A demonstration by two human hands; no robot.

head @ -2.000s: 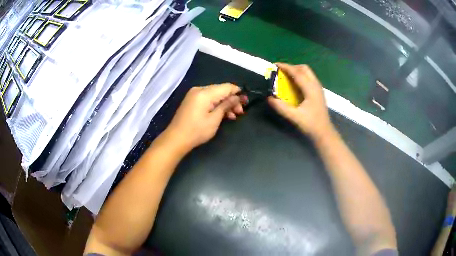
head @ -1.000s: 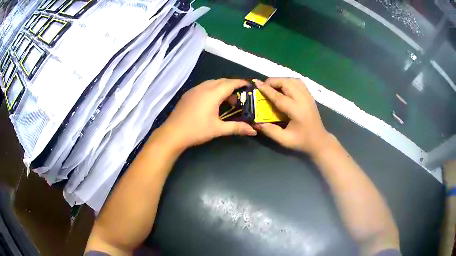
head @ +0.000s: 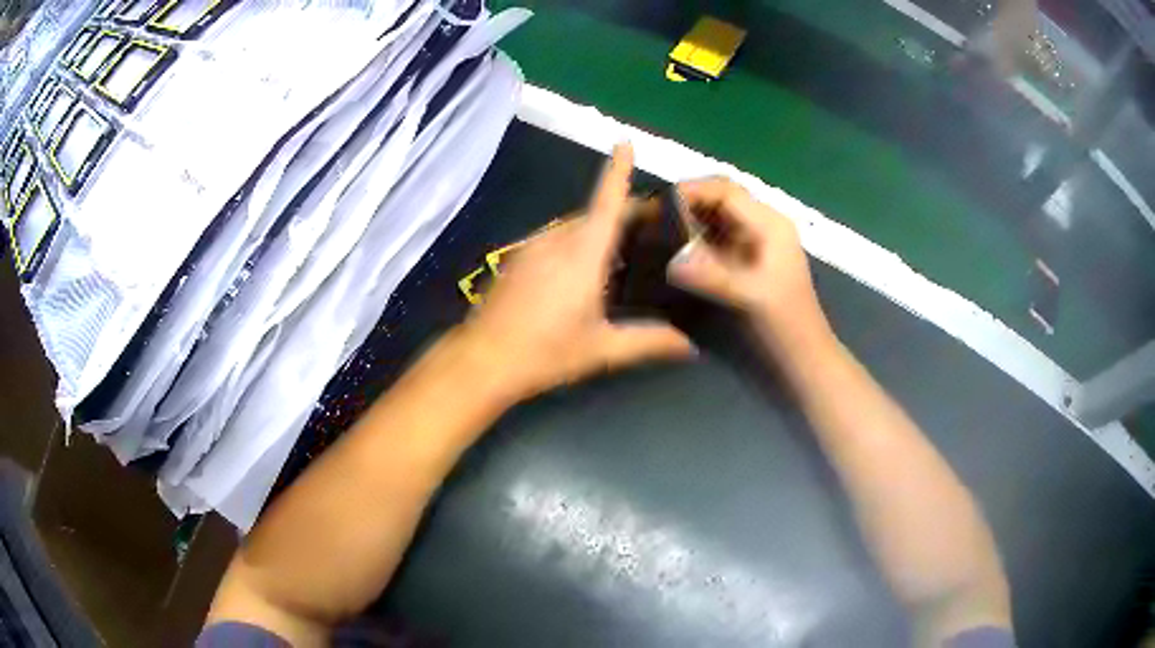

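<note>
My left hand (head: 557, 298) is spread beside the work, index finger pointing up and thumb out to the right; it does not visibly grip anything. My right hand (head: 754, 260) holds a dark flat unit (head: 656, 247) by its right side, fingers curled at its edge. The unit is blurred and shadowed, so its details and which face shows cannot be told. Yellow-edged black frames (head: 481, 276) lie on the dark bench, partly hidden behind my left hand.
A pile of white sheets (head: 304, 241) with yellow-edged frames (head: 79, 142) on top stands at left. Beyond the white rail (head: 874, 263), the green conveyor (head: 811, 127) carries a yellow-backed module (head: 708, 48) and a small piece (head: 1045, 294) at right. A grey post (head: 1115, 386) stands at right.
My left hand has opened away from the unit and uncovered the yellow-edged frames. The unit's yellow face no longer shows. The yellow-backed module on the belt has moved right.
</note>
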